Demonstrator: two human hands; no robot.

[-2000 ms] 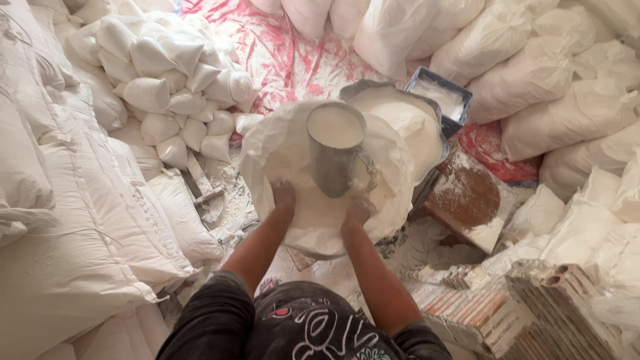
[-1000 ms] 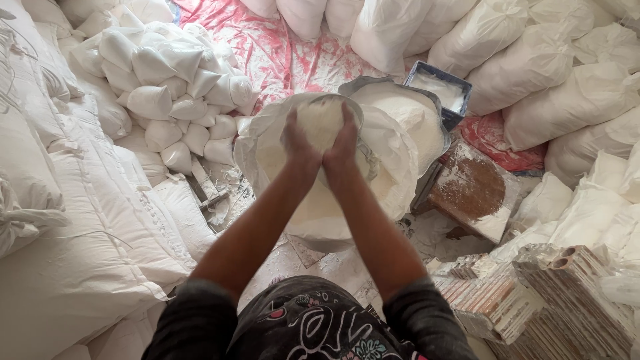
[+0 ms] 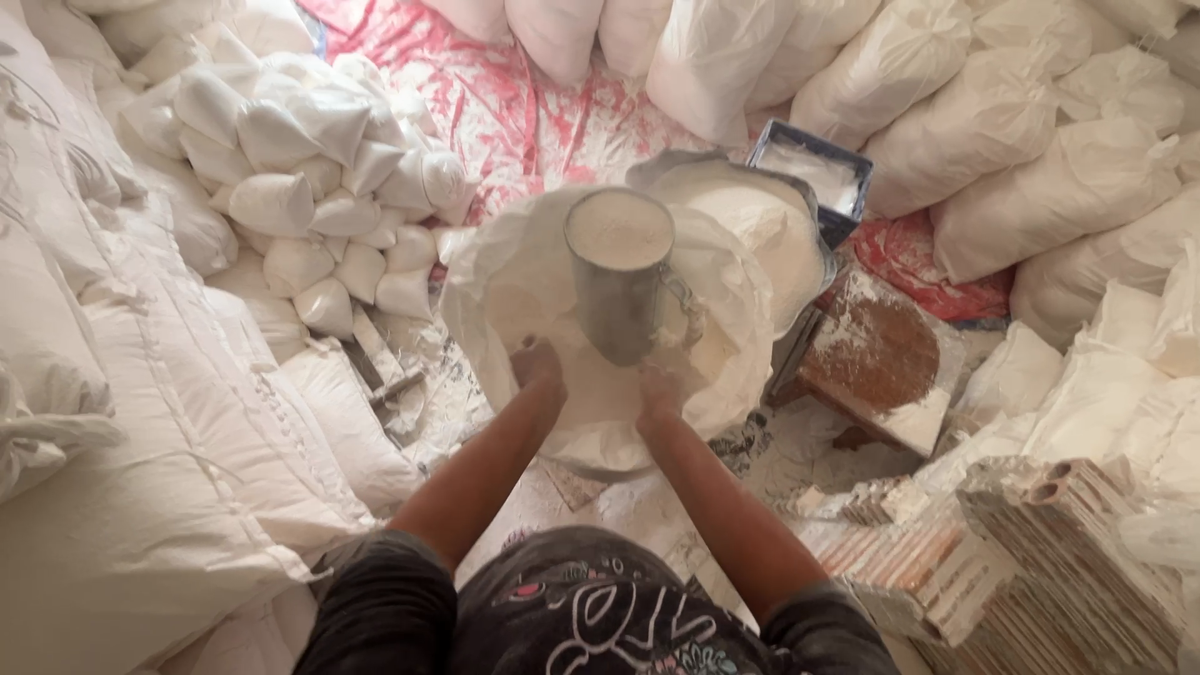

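Observation:
A wide, open white sack stands in front of me with pale powder inside. Upright in that powder is a grey metal mug with a handle on its right, filled to about the rim with powder. My left hand is in the sack at the powder, left of and below the mug. On the other side, my right hand is at the powder just below the handle. Dust blurs both hands, and their fingers are partly hidden, so their grip is unclear.
Behind to the right are another open sack of powder and a blue box. Small filled bags are heaped at left. A dusty wooden stool and hollow bricks stand at right. Large white sacks surround the area.
One second ago my hands were together over the top of the mug; now they are apart and lower, in the sack on either side below it.

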